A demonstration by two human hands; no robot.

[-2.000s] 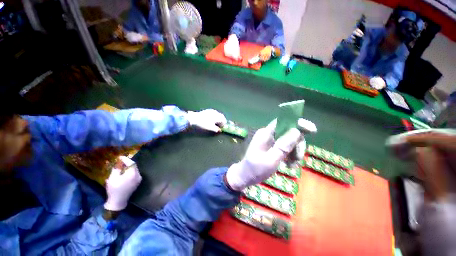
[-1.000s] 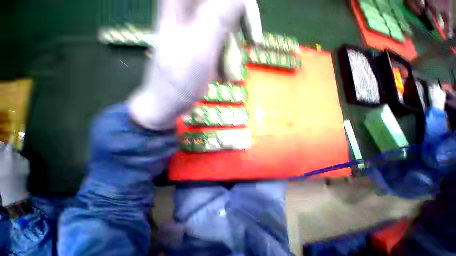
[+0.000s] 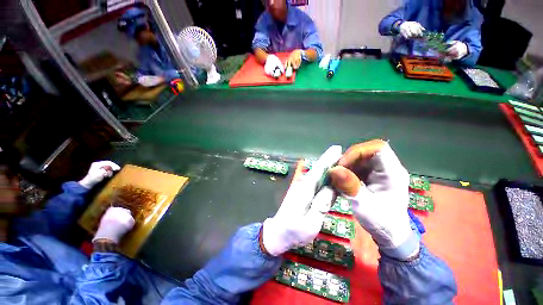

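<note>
My left hand (image 3: pixel 302 208), in a white glove, holds a small green piece (image 3: pixel 325 179), mostly hidden between the fingers. My right hand (image 3: pixel 381 193), gloved with bare thumb and fingertip, meets the left fingertips at this piece; whether it grips it is hidden. Below the hands, green circuit board strips (image 3: pixel 312 280) lie in rows on a red mat (image 3: pixel 461 238). More strips (image 3: pixel 421 202) lie right of my right hand. The hands hide part of the rows.
A separate board strip (image 3: pixel 266 165) lies on the dark green belt (image 3: pixel 357 113). At left, a neighbour's gloved hands are at a yellow-tan fixture (image 3: pixel 164 184). A black parts tray (image 3: pixel 524 217) stands right of the mat. People sit across the line, with a fan (image 3: pixel 198 47).
My left hand has come down from across the view, over the mat. My right hand now meets it. The view has tilted back up, and the neighbour's hand has left the strip on the belt.
</note>
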